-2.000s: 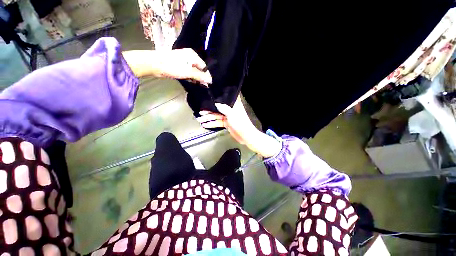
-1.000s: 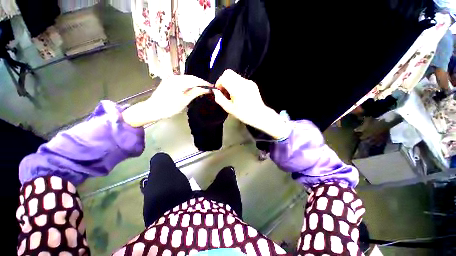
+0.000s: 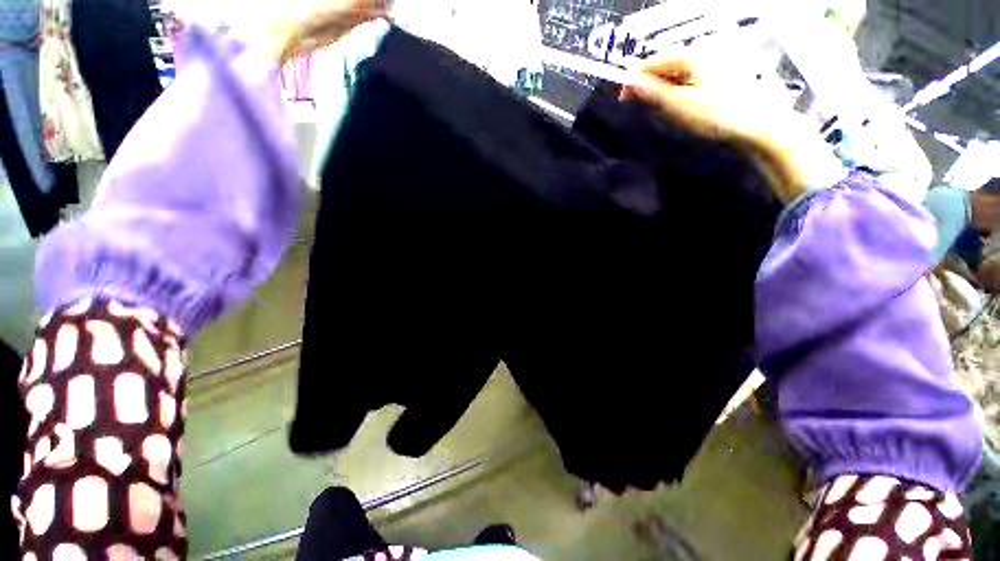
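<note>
A black garment (image 3: 461, 252) with short wide legs is spread in front of me, its straight top edge high and its legs hanging over the floor. My left hand (image 3: 338, 22) is at its upper left corner, partly cut off by the top edge of the picture and blurred; the cloth hangs from it. My right hand (image 3: 702, 104) is raised at the upper right of the garment, its fingers by the top edge; blur hides exactly what they hold. I cannot make out any snips.
A thin metal floor bar (image 3: 428, 482) crosses the greenish floor (image 3: 252, 405) below the garment. Other garments, one floral (image 3: 68, 93), hang at the far left. Pale hangers or bars show at the upper right. Part of another person (image 3: 984, 219) shows at the right edge.
Both hands have risen and moved apart from the pinched black hem to the garment's top. The view has tilted up, and the black garment now hangs spread between the arms.
</note>
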